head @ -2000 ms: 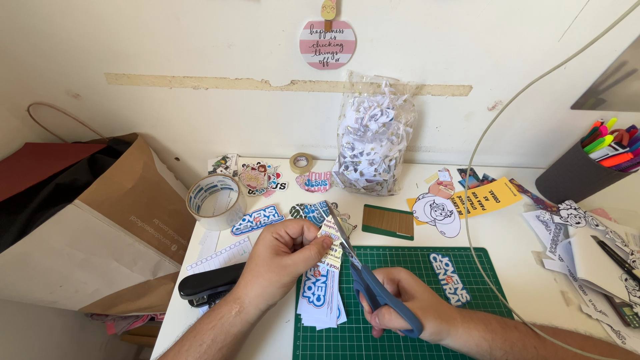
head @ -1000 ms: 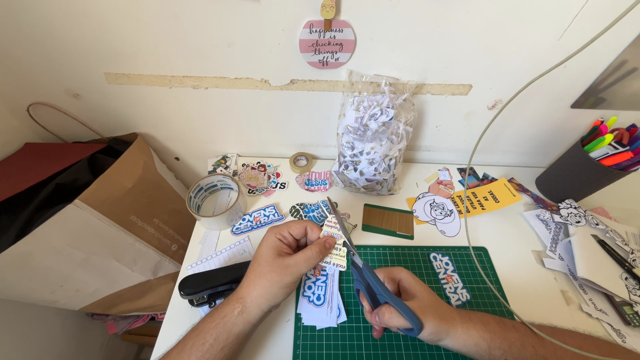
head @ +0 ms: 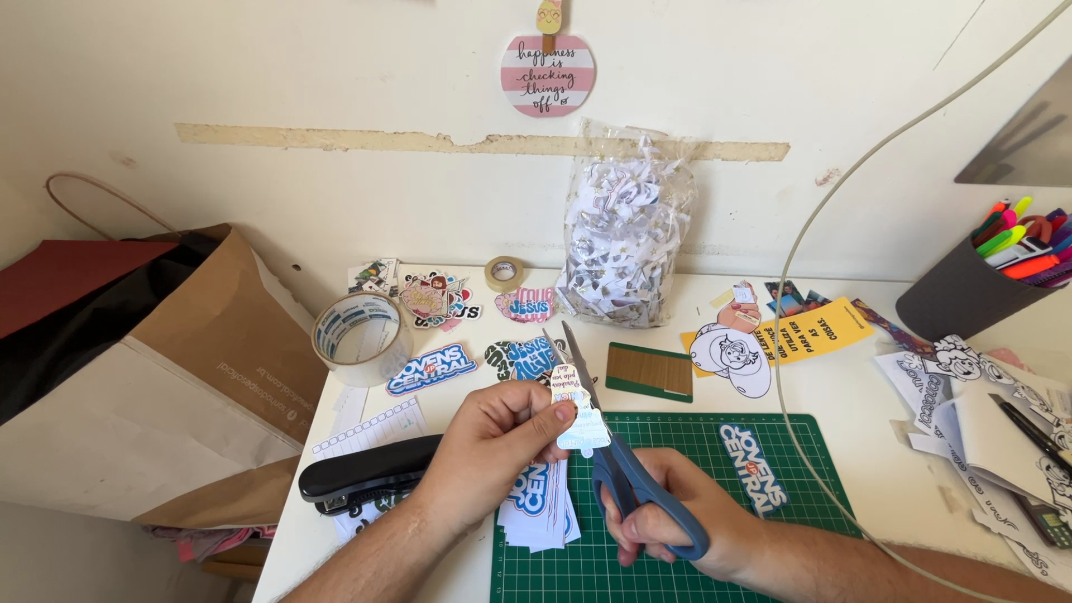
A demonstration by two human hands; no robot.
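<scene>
Between thumb and fingers, my left hand (head: 507, 440) pinches a small printed paper cutout (head: 579, 423) with writing on it. My right hand (head: 670, 515) has its fingers through the handles of blue-handled scissors (head: 617, 477). The scissor blades point up and away, slightly apart, along the right edge of the cutout. Below the hands, a stack of printed paper stickers (head: 540, 511) lies on the left part of a green cutting mat (head: 670, 578). One cut-out sticker (head: 751, 469) rests on the mat at the right.
A black stapler (head: 368, 473) and a roll of clear tape (head: 360, 335) are at the left. A plastic bag of paper scraps (head: 624, 234) leans on the wall. Cutouts and loose papers (head: 988, 419) lie right, under a pen cup (head: 955, 293). A cable (head: 787, 276) hangs across the view.
The paper cutout in my left hand has been turned, and its lower part now shows below my thumb. The scissors have stayed nearly in place beside it.
</scene>
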